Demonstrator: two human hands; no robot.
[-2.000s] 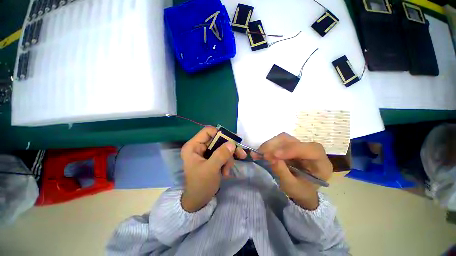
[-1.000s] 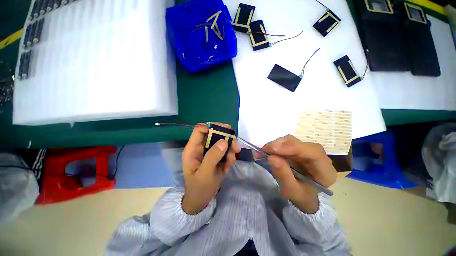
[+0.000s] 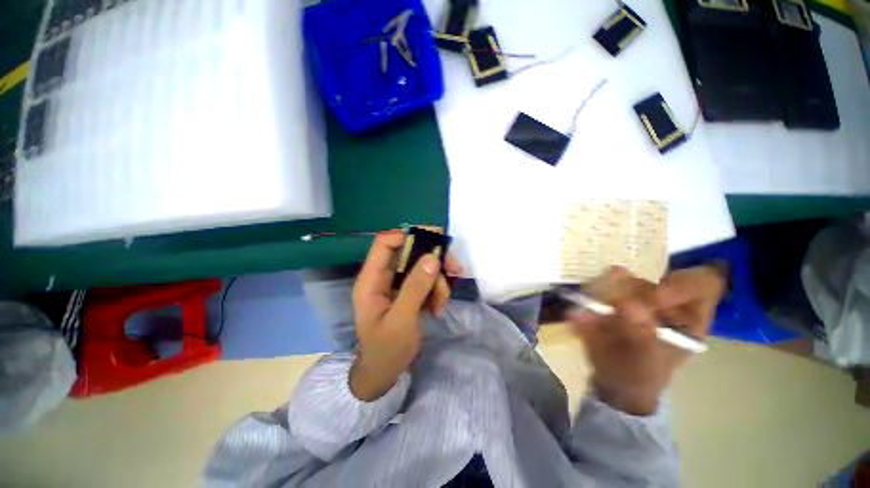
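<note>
My left hand [image 3: 396, 300] holds a small black module [image 3: 420, 255] with pale gold strips between thumb and fingers. Its thin lead wire [image 3: 348, 234] points left over the green bench. My right hand [image 3: 634, 329] is blurred and holds silver tweezers [image 3: 679, 338], just below the tan strip sheet [image 3: 615, 236] at the front of the white work sheet [image 3: 496, 205]. The tweezers' tips are too blurred to tell what is at them.
A blue parts bin [image 3: 334, 71] with loose strips stands left of several modules [image 3: 537, 138] on the white sheet. A white foam tray [image 3: 172, 124] is at the left, black housings [image 3: 739, 71] at the upper right. Red stool [image 3: 153, 367] and blue stool [image 3: 754, 319] stand below the bench.
My right hand has moved right with the tweezers, away from the module, to the strip sheet's front edge. My left hand still holds the module, turned slightly since the earliest frame. The view has shifted slightly.
</note>
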